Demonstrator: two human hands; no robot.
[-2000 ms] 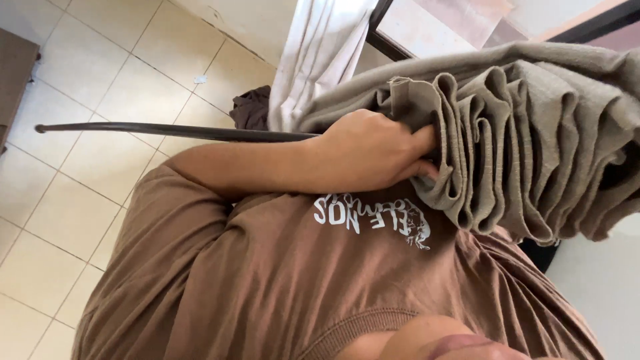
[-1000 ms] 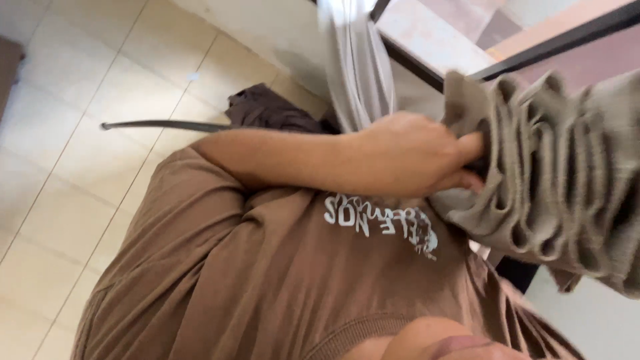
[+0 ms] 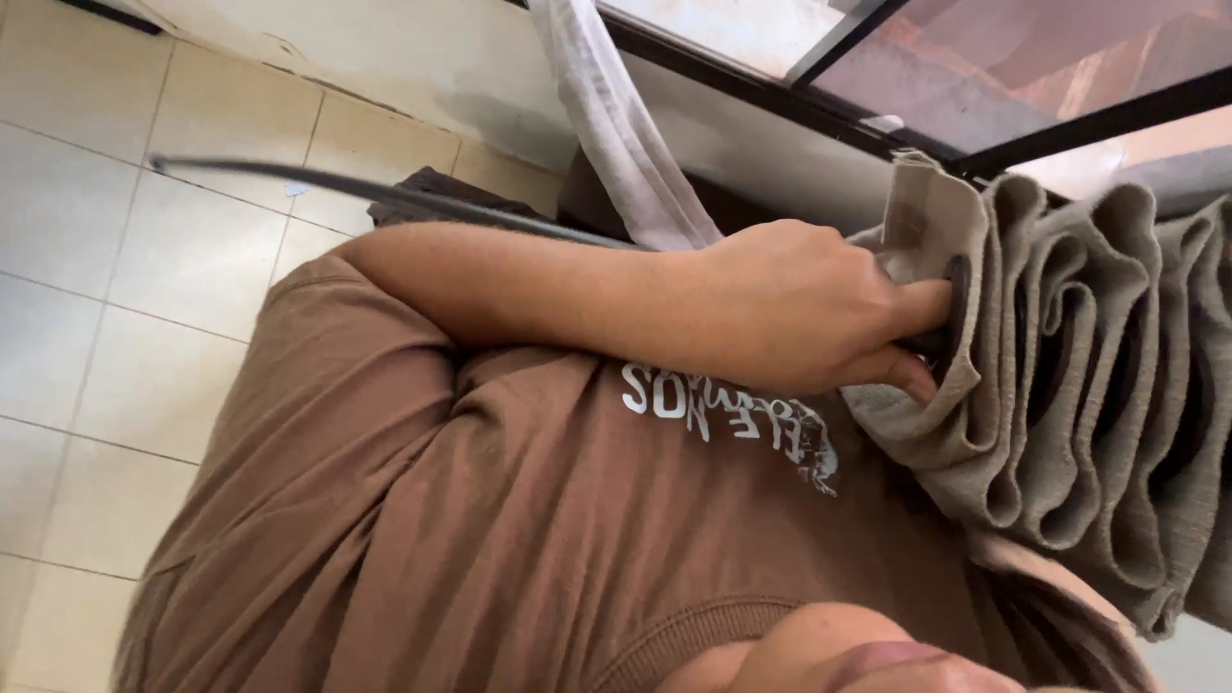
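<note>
My left hand [image 3: 818,308] reaches across my chest and grips the near edge of a gathered grey-beige curtain [image 3: 1030,385], with thumb and fingertips in its first fold. The cloth is bunched in several deep, wavy pleats at the right. A thin, dark, slightly bent rod [image 3: 385,192] extends left and runs behind my left forearm. Something dark shows between my fingers, but whether it is the same rod I cannot tell. My right hand is not visible; the curtain covers much of that side.
A pale cloth [image 3: 626,125] hangs beside the wall. A dark-framed window [image 3: 866,58] is at the upper right. Dark bundled fabric [image 3: 452,192] lies beyond my forearm, near the tiled floor [image 3: 173,250]. I wear a brown printed shirt [image 3: 481,500].
The view has shifted, showing more of the window. My left hand stays at the curtain's near edge, and the pleats hang in a somewhat different shape.
</note>
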